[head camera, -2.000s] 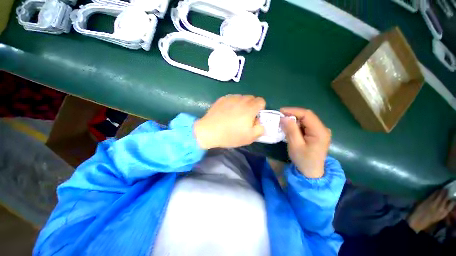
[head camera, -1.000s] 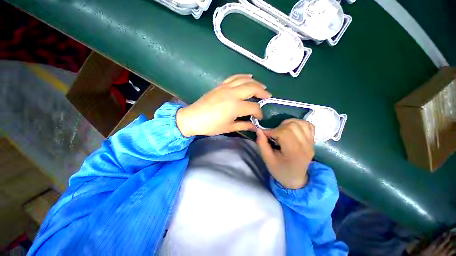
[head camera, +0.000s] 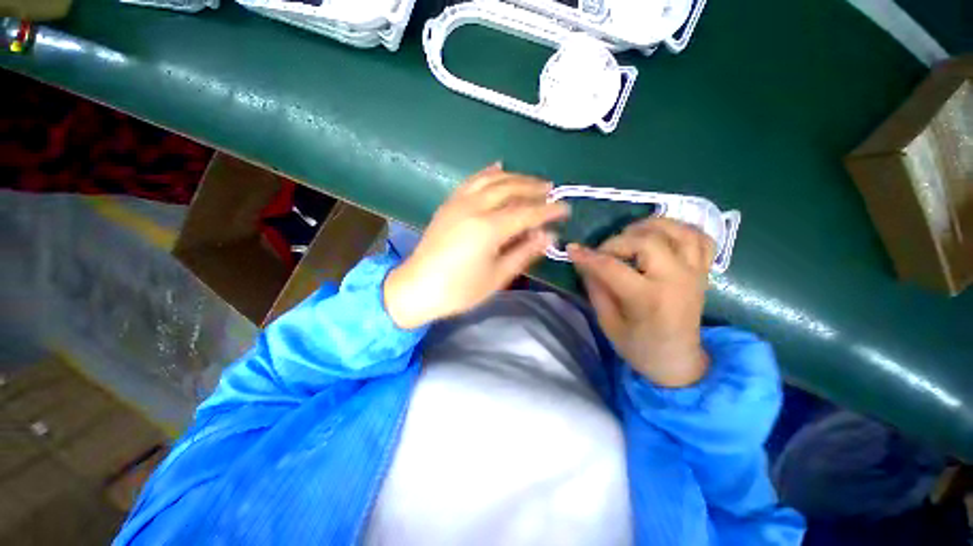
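A white plastic housing (head camera: 619, 195) with a long oval opening lies at the bench's front edge, its round disc end at the right. My left hand (head camera: 475, 247) is at the loop's left end, fingers spread and slightly blurred, with nothing visible held. My right hand (head camera: 649, 290) lies over the lower rim and part of the disc, its thumb and fingertip pinched at the rim near the loop's left end. Whether a thin part is between those fingertips is hidden.
Another housing (head camera: 581, 83) lies behind on the green bench (head camera: 747, 128). Stacked housings (head camera: 341, 16) are at the top edge. A cardboard box (head camera: 907, 176) with shiny contents stands at the right. An open floor carton (head camera: 240, 229) is below the bench at the left.
The housing was turned from between my hands to lie lengthwise on the bench. Since a second ago, my left fingers have opened and parted from my right fingertips. The view has also shifted.
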